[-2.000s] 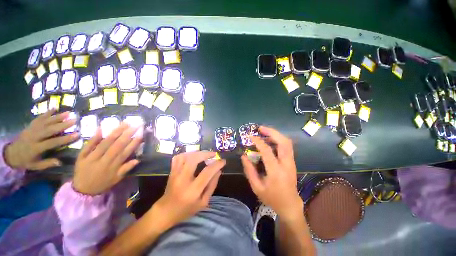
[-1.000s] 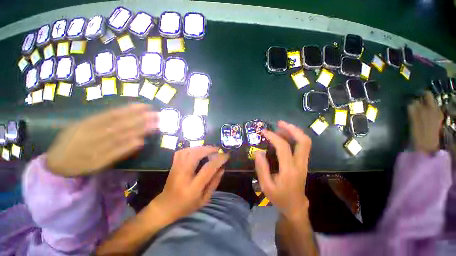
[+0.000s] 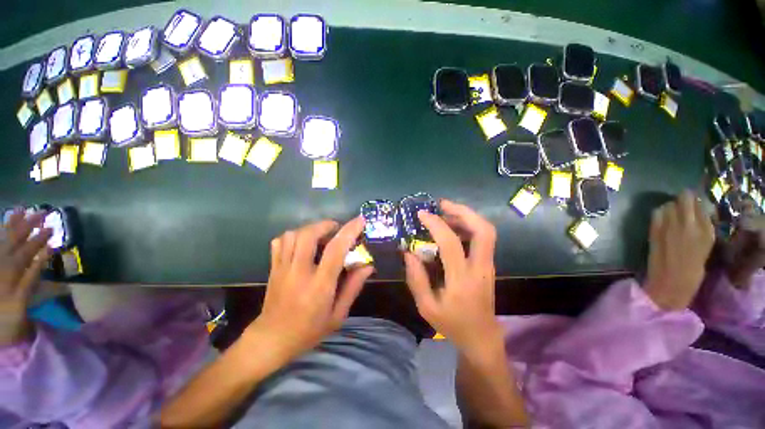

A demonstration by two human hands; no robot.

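Observation:
Two smartwatch units stand side by side on the bench in front of me. The left unit (image 3: pixel 380 219) has a lit screen with small icons. The right unit (image 3: pixel 417 213) shows a mostly dark face, partly covered by my finger. My left hand (image 3: pixel 312 272) has its index finger at the left unit's edge, thumb and finger apart around its pouch battery (image 3: pixel 358 255). My right hand (image 3: pixel 455 272) has its index fingertip on the right unit's screen, thumb near its battery (image 3: pixel 424 248). Whether either hand grips a case is hard to see.
White-screen units (image 3: pixel 236 106) with batteries lie in two rows at left. Dark-screen units (image 3: pixel 519 158) lie in a loose cluster at right, more at the far right. Neighbours' hands are at far left (image 3: pixel 18 260) and right (image 3: pixel 681 243). A pale rail (image 3: pixel 377 21) runs behind.
The front row of white-screen units is gone from beside my left hand. The left neighbour's hands have moved away to the far left. The right unit's screen has gone from lit to mostly dark.

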